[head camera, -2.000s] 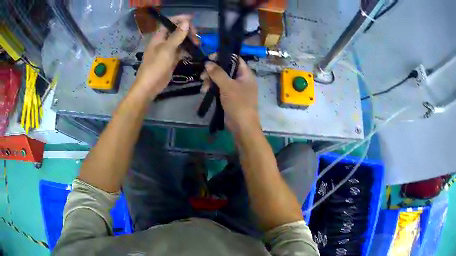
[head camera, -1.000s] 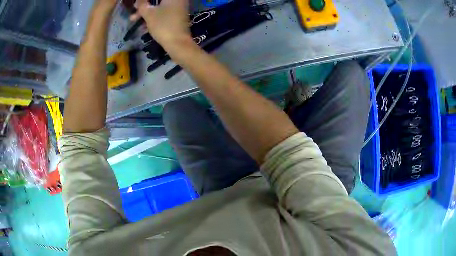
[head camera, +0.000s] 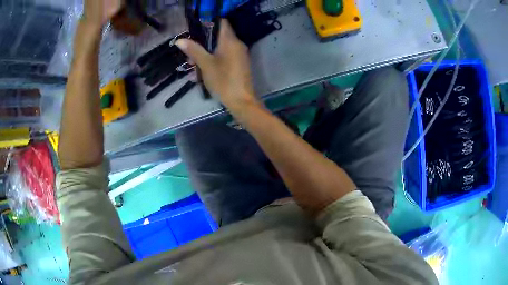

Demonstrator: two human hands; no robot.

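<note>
Black straps with white oval marks (head camera: 161, 62) lie side by side on the grey bench near its front edge. My right hand (head camera: 223, 67) is closed around a few black straps (head camera: 194, 25) that stand up past the thumb and reach the top edge. More black straps (head camera: 253, 25) lie to the right of this hand. My left hand (head camera: 103, 10) is at the top left, blurred and cut off by the edge, beside the orange-brown block (head camera: 127, 22). A dark strap-like piece shows at the block. What the left fingers hold is hidden.
Yellow boxes with green buttons stand at left (head camera: 114, 101) and right (head camera: 337, 16) on the bench (head camera: 301, 61). A blue bin of black straps (head camera: 412, 183) is at right, with a thin hose across it. Another blue bin (head camera: 170, 228) is left of my legs. Red bagged material (head camera: 39, 172) is far left.
The view has swung left from the first frame. Since the second, my right hand has moved right and down the bench and now has straps in it. My left hand has shifted slightly left.
</note>
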